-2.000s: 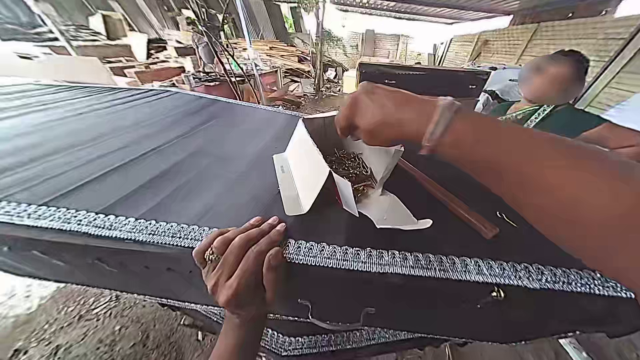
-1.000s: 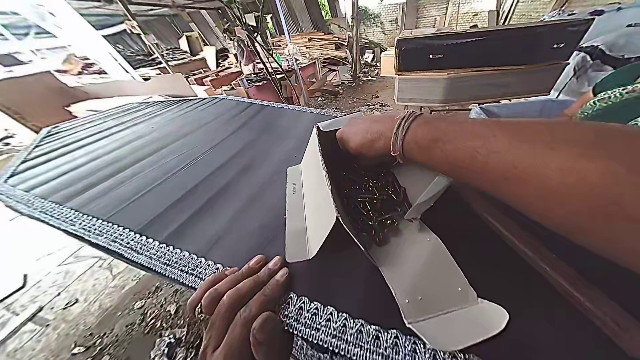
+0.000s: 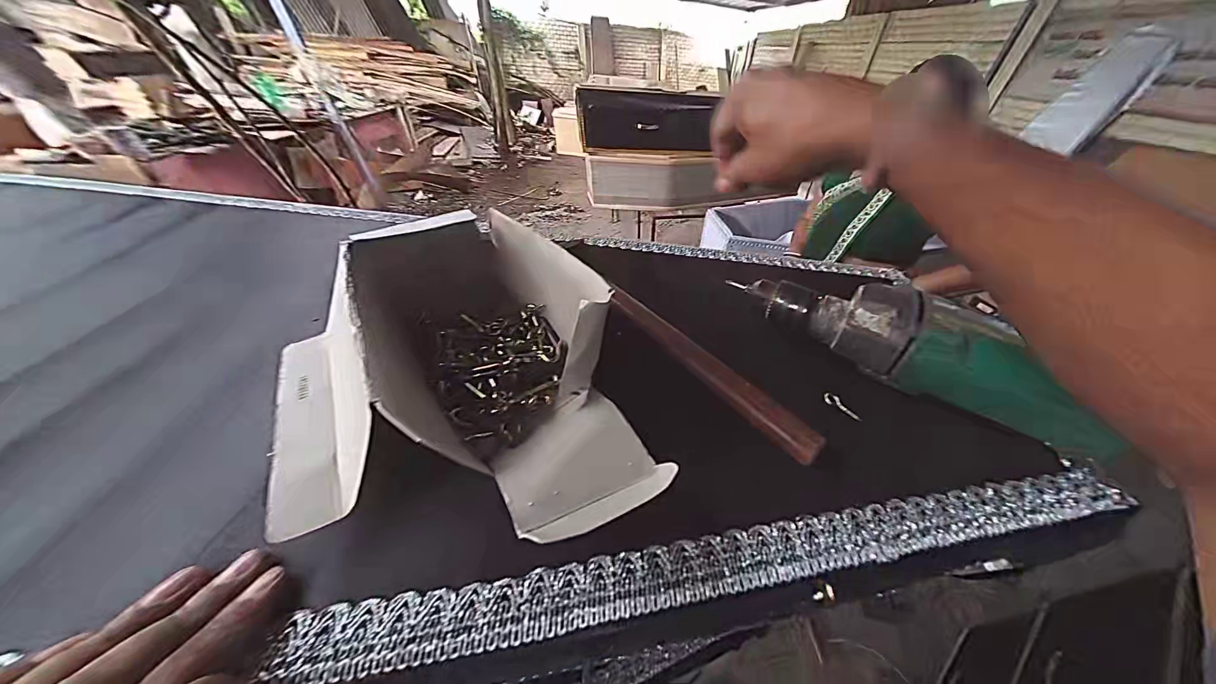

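A white cardboard box [image 3: 380,370] lies with its flaps spread on the dark fabric-covered coffin lid [image 3: 142,313]. Brass-coloured screw hooks or eyes [image 3: 499,366] fill its inside. My left hand [image 3: 180,627] rests flat on the lid's near edge, beside silvery braided trim [image 3: 665,589]. Raised beyond the box, my right hand [image 3: 784,128] has its fingers curled; whether they hold a small thing cannot be seen. A reddish wooden stick [image 3: 722,375] lies right of the box, near a single screw eye [image 3: 841,407]. The green power drill [image 3: 978,366] lies under my right forearm.
A person [image 3: 869,223] in green is behind my right arm. Farther back, a black coffin [image 3: 646,122] rests on a lighter one [image 3: 646,182]. Stacked boards and scrap wood [image 3: 380,81] lie at the back left. A pale blue-lined open box [image 3: 755,223] stands beyond the lid.
My right hand has come out of the box and moved up and to the right. My left hand remains on the lid's edge. The view has shifted, bringing the drill into sight.
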